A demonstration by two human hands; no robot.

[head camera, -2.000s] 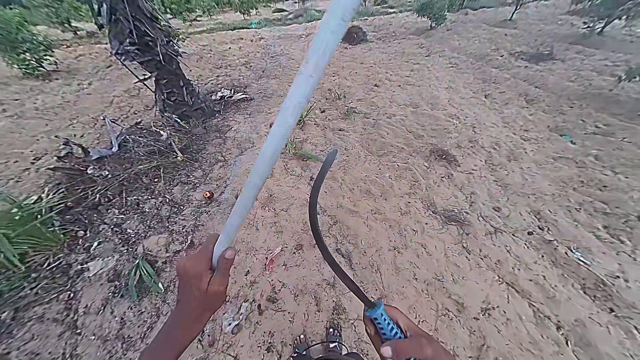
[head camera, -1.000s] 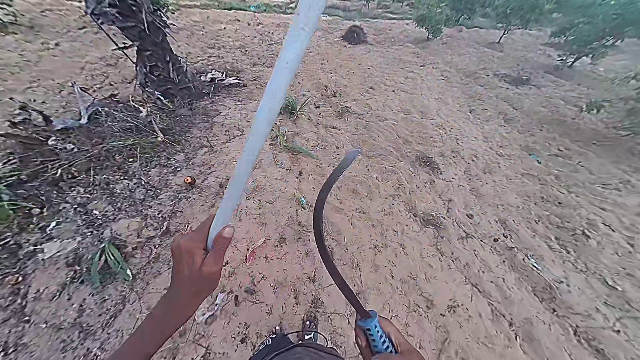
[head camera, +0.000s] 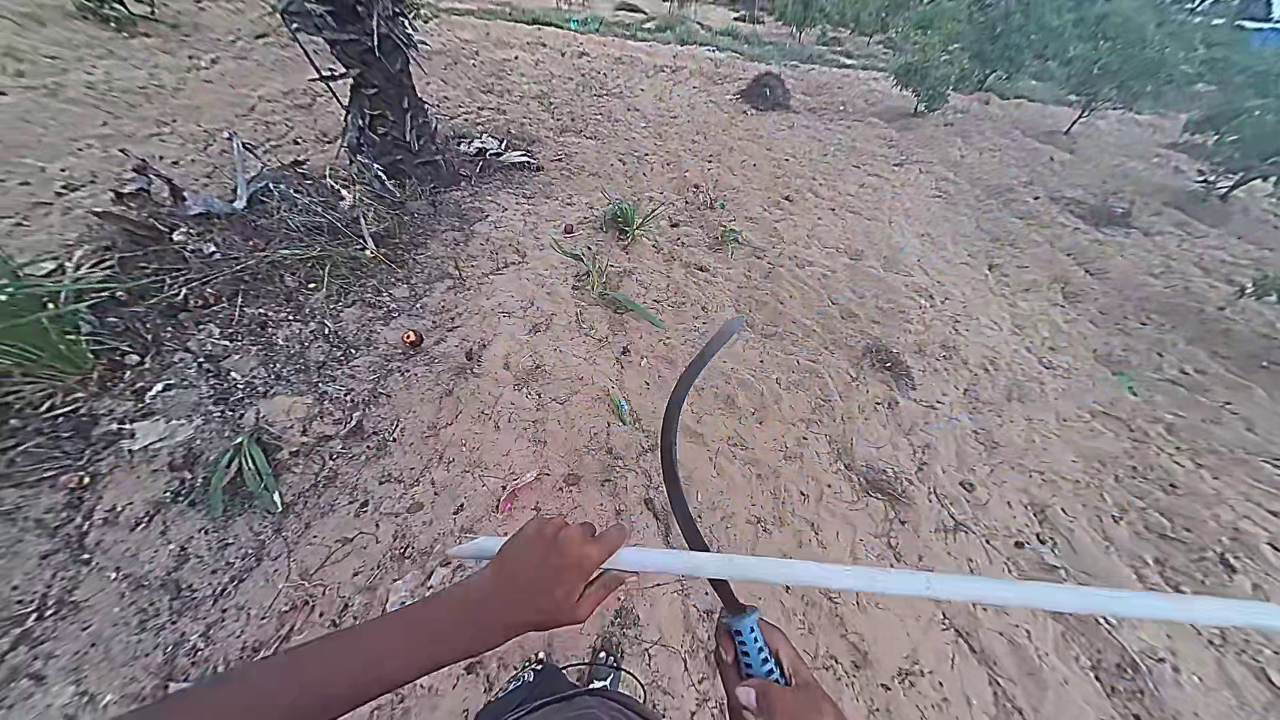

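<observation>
My left hand (head camera: 560, 575) grips a long pale pole (head camera: 900, 582) close to its pointed left end. The pole lies nearly level across the lower view and runs out at the right edge. My right hand (head camera: 775, 675) is closed on the blue handle of a sickle (head camera: 672, 445). Its dark curved blade points up and away, with the tip bending right. The pole crosses over the lower blade, just above the handle; whether they touch, I cannot tell.
A rough palm trunk (head camera: 390, 110) stands at the upper left, with dry debris (head camera: 290, 225) around its base. Green tufts (head camera: 628, 218) grow on the sandy ground (head camera: 850, 450). A small orange-brown fruit (head camera: 412, 338) lies left of centre. Leafy trees (head camera: 930, 60) stand at the upper right.
The pole has swung from steeply upright to nearly level, pointing right, and now crosses the sickle. My left hand has turned with it. My right hand still holds the sickle.
</observation>
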